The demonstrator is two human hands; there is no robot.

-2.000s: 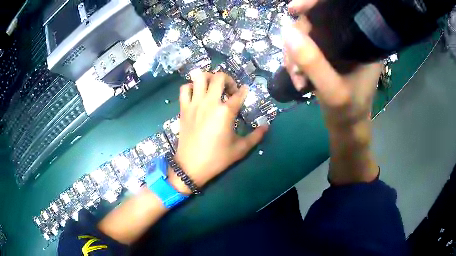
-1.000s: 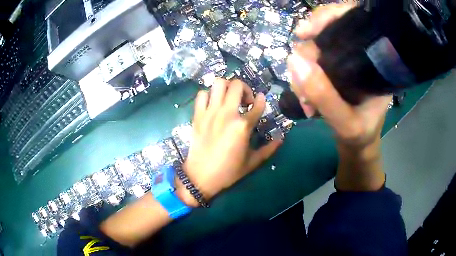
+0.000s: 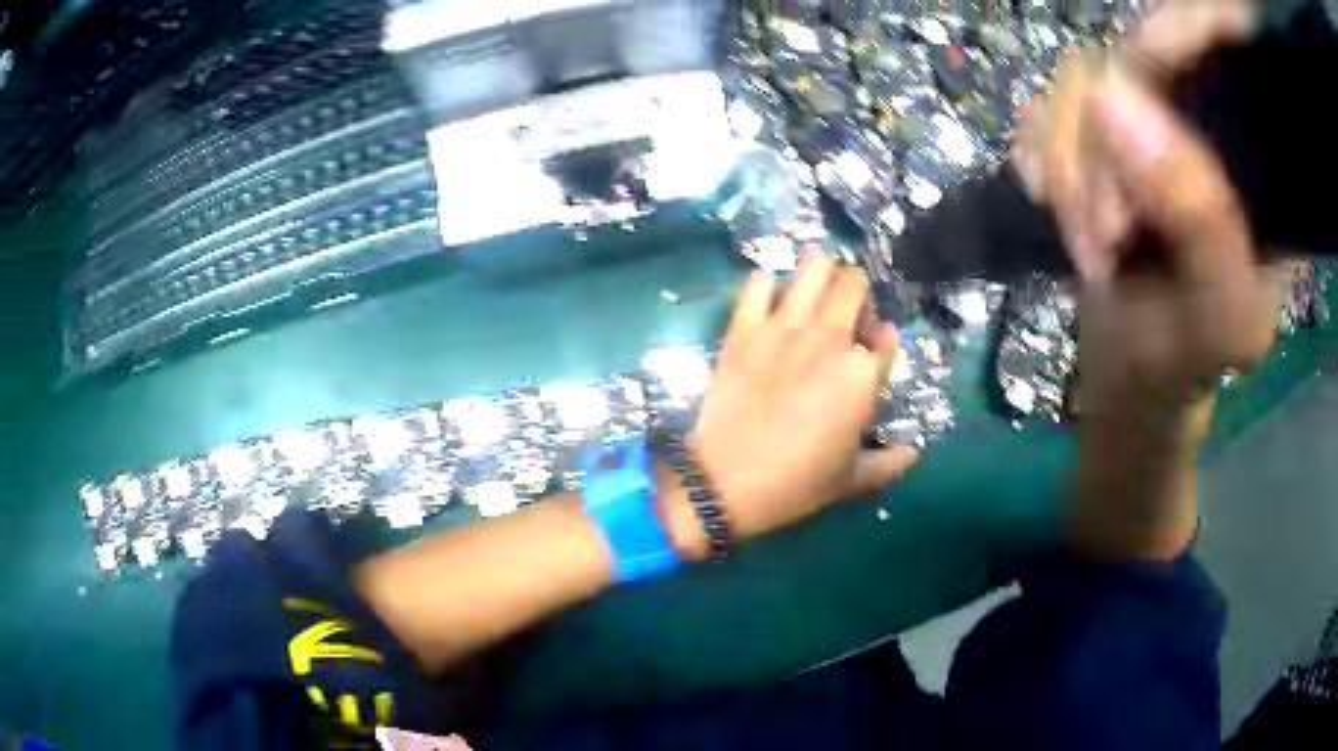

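Note:
My left hand (image 3: pixel 800 396), with a blue band and a dark beaded band at the wrist, rests at the right end of a row of circuit boards (image 3: pixel 396 452). Its fingers are bent and its thumb spread at a circuit board (image 3: pixel 919 385), partly hidden under the fingers. My right hand (image 3: pixel 1159 206) is blurred and closed around the thick black electric screwdriver (image 3: pixel 1277 140), held above the boards at right. The driver's dark tip end (image 3: pixel 976 232) points left toward the board by my left hand. Whether it touches anything cannot be told.
A white-grey screw feeder (image 3: pixel 565 132) stands behind the row. Stacked clear blister trays (image 3: pixel 264 220) lie at back left. A heap of circuit boards (image 3: pixel 880 103) lies at back right, with a crumpled clear piece (image 3: pixel 763 191) by its left edge. The green mat (image 3: pixel 191 646) lies under the work.
The view has turned, so the feeder, trays and row appear farther right and more level. The driver's tip end has moved off from the board under my left hand, which stays at the row's end.

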